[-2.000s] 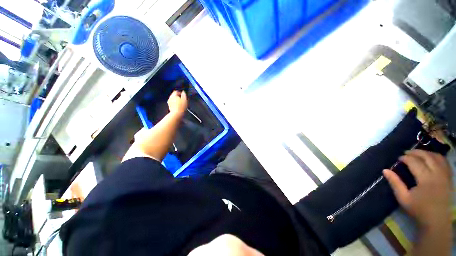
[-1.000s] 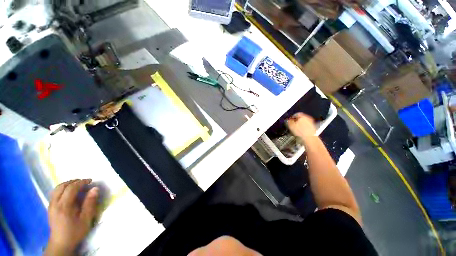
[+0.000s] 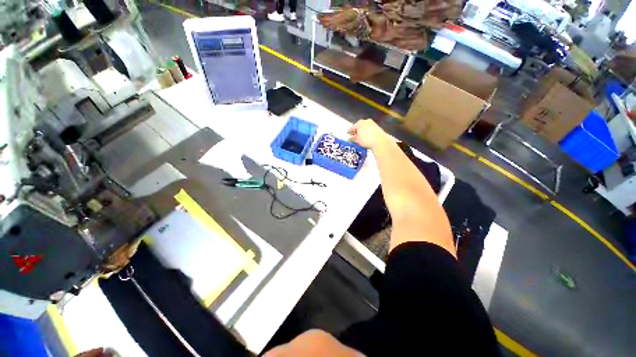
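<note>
A black fabric strap (image 3: 150, 303) lies on the pale machine bed at lower left. A thin silvery line runs down it from a metal ring (image 3: 126, 273) at its far end, beside the dark machine head (image 3: 42, 247). My right hand (image 3: 364, 134) is at the far right edge of the blue bin of silver metal pieces (image 3: 339, 155). Its fingers are bent, and I cannot tell if they hold anything. My left hand (image 3: 94, 353) is almost wholly cut off by the bottom edge at lower left; only a sliver shows.
An empty-looking blue bin (image 3: 293, 139) stands beside the metal pieces. Green-handled snips (image 3: 244, 183) and a black cable (image 3: 275, 202) lie on the table. A tablet (image 3: 226, 64) stands at the back. A white basket (image 3: 446, 183) with black pieces is right of the table. Yellow tape (image 3: 216, 233) edges the bed.
The view has swung right. My right hand has moved from the white basket to the bin of metal pieces. My left hand has mostly left the picture. The strap still lies at the machine.
</note>
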